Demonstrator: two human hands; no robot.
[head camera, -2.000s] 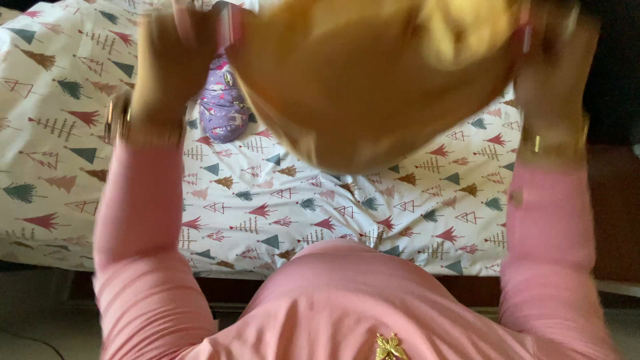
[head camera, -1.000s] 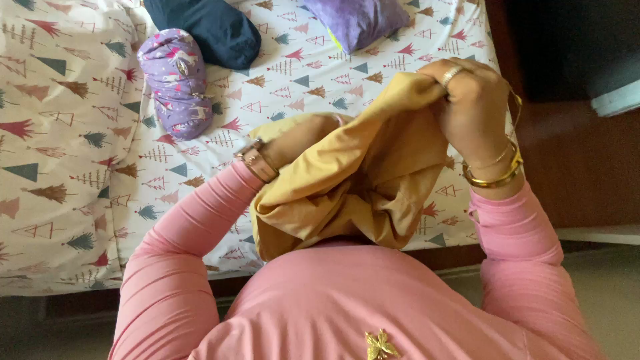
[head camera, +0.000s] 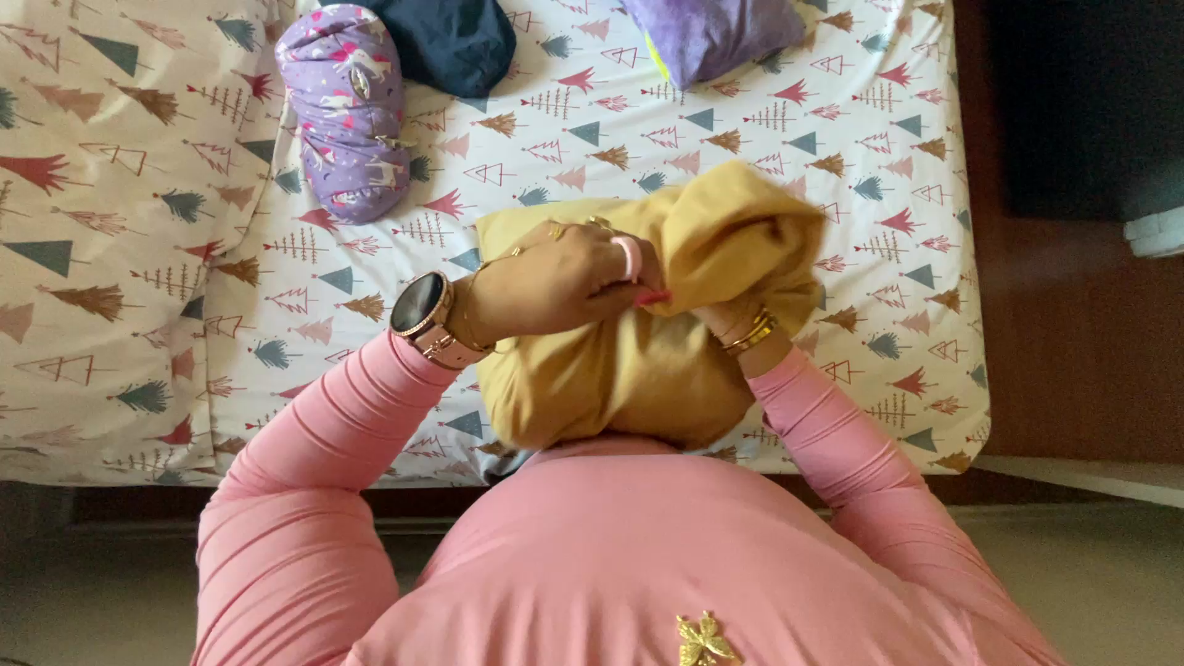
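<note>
A mustard-yellow cloth garment (head camera: 601, 379) lies bunched at the bed's near edge, against my pink top. My left hand (head camera: 573, 277), with a smartwatch on its wrist, pinches a fold of the yellow cloth between thumb and fingers. My right hand (head camera: 731, 310) is inside a rolled part of the cloth; only its wrist with gold bangles and a little of the hand show, and its fingers are hidden. A rolled purple cloth bundle with a unicorn print (head camera: 342, 120) rests on the bed to the upper left, beside a dark navy cloth bundle (head camera: 453, 42).
The bed (head camera: 555, 139) has a white sheet printed with coloured trees. A purple plush cushion or bundle (head camera: 717, 37) lies at its far side. On the right stand a brown wooden surface (head camera: 1073, 342) and a dark object (head camera: 1091, 102).
The yellow cloth, held up and spread two seconds ago, is now low and bunched. My right hand, gripping its top edge a second ago, is now within the cloth; my left has come out on top.
</note>
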